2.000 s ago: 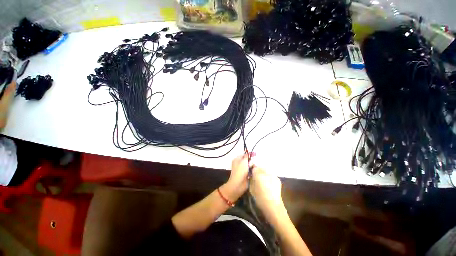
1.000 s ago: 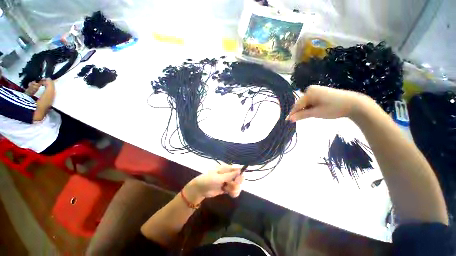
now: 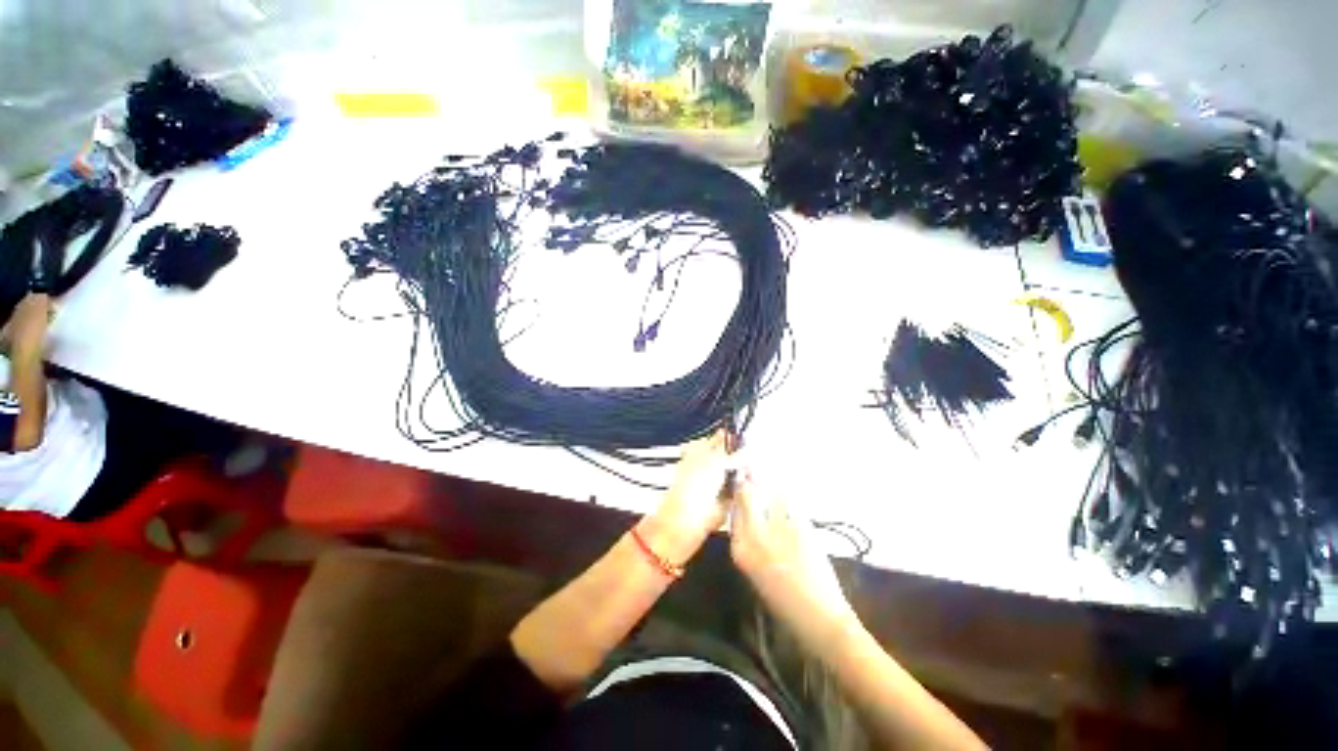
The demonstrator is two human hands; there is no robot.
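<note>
My left hand and my right hand are together at the table's front edge, just below the large open ring of loose black cables. My left hand holds a small dark piece of black cable that shows above its fingertips. My right hand's fingers are closed at the same spot; a thin cable loop shows to its right. The fingers hide most of what is held. A pile of black twist ties lies right of the ring.
A heap of tied bundles and a printed bag stand at the back. A big mass of cables hangs over the edge at right. A yellow tape roll lies near the ties. Another person's hand is at far left.
My right hand has come down from above the cable ring and joined my left hand at the table edge. The camera view has turned back to the right.
</note>
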